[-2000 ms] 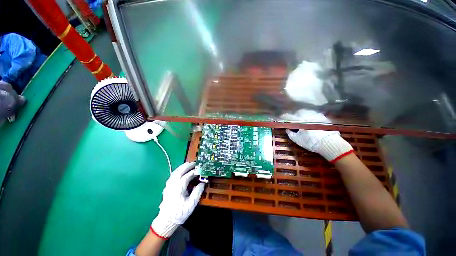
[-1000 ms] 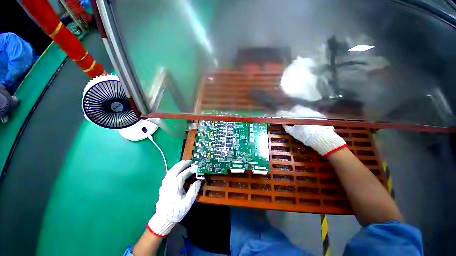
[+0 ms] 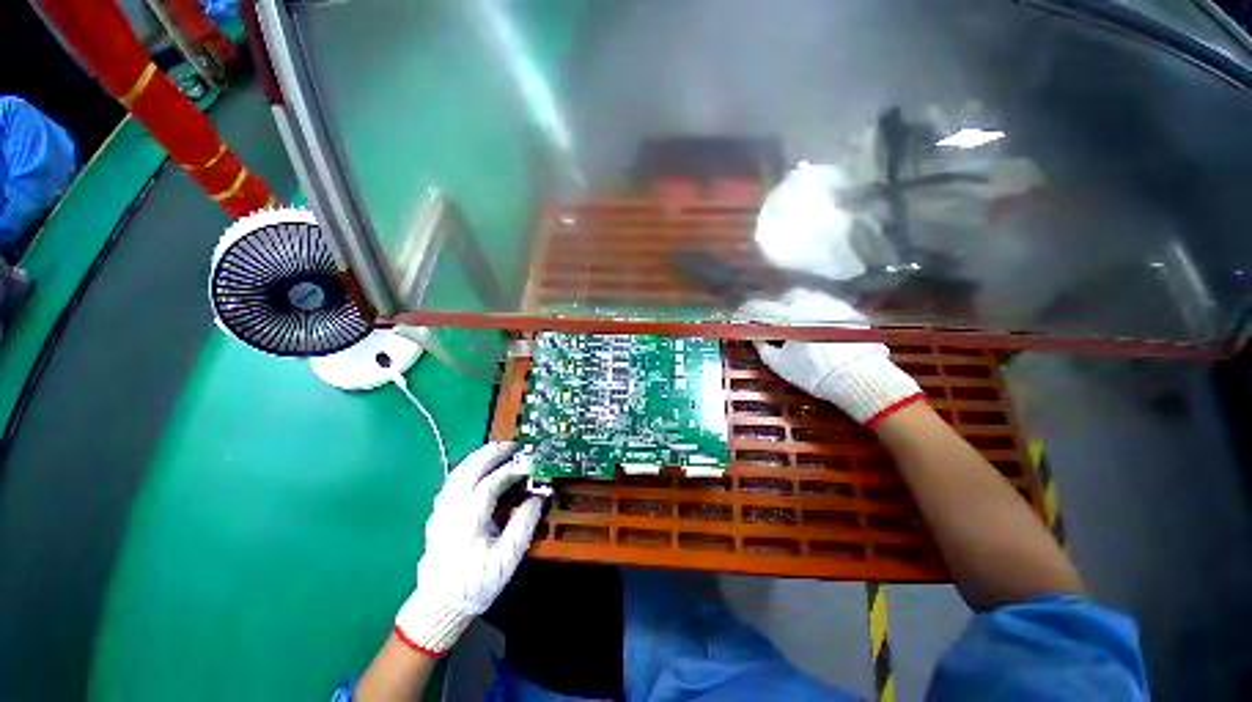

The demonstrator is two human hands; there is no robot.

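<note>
A green circuit board [image 3: 625, 407] lies on the orange-brown slotted grate [image 3: 810, 560], its far edge at the hood's lower rim. White connectors stick out along its near edge. My left hand [image 3: 474, 546], in a white glove with a red cuff edge, pinches the board's near left corner between thumb and fingers. My right hand [image 3: 820, 354], gloved alike, is at the hood's rim beyond the board's far right corner. Its fingertips are partly behind the rim and the clear panel, so I cannot tell if it holds anything.
The clear hood [image 3: 879, 333] with its reddish-brown rim spans the far side of the grate. A white desk fan [image 3: 295, 288] stands left of it, its cable running over the green mat [image 3: 247, 549]. A dark conveyor strip [image 3: 103, 329] and a person's blue sleeve [image 3: 30, 165] are further left.
The whole view has shifted, so grate, board, fan and hands appear a little further left. Both hands keep about the same places relative to the board.
</note>
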